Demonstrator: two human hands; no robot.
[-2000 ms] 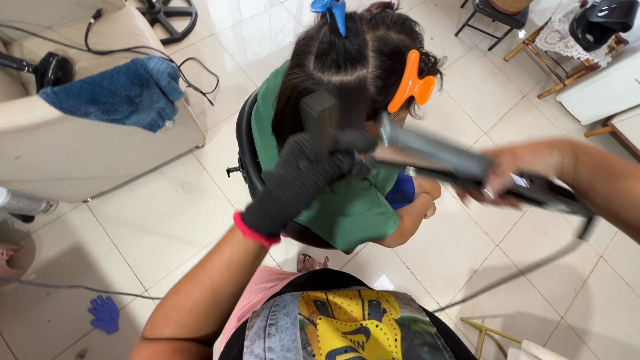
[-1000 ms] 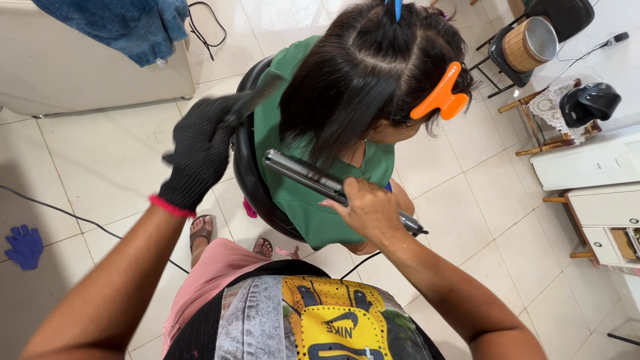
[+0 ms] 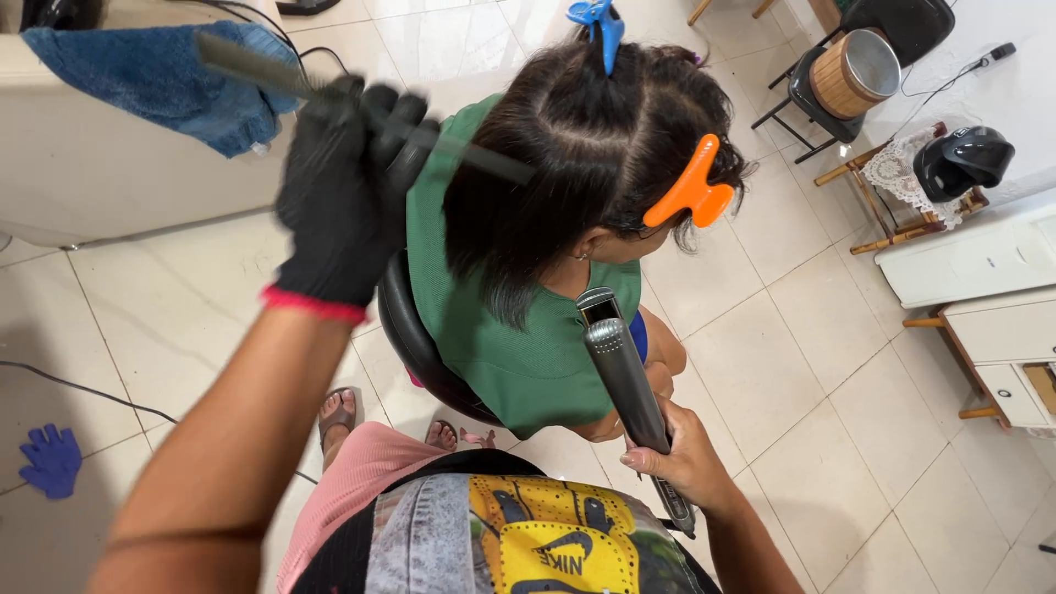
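Note:
My left hand [image 3: 342, 190], in a black knit glove with a red cuff, holds a dark comb [image 3: 256, 68] whose blurred tail points toward a seated person's dark hair [image 3: 528, 181]. Bare, my right hand [image 3: 689, 458] grips a grey hair straightener [image 3: 627, 379] by its handle, below the hair and over the green top [image 3: 495, 355]. Its plates look slightly apart at the tip, with no hair between them. A blue claw clip [image 3: 606, 33] holds hair at the crown, and an orange clip [image 3: 695, 186] sits at the front.
The person sits on a black chair [image 3: 404, 330]. A blue towel [image 3: 165, 87] hangs over a pale couch at upper left. A cable and a purple glove [image 3: 51, 460] lie on the tiled floor. At right are a wooden bucket [image 3: 850, 74], a black helmet-like object [image 3: 961, 163] and a white cabinet [image 3: 1006, 330].
The straightener, beside the lower hair one second ago, now points up and stands away from it, lower right. My left hand has risen with the comb. The view has shifted.

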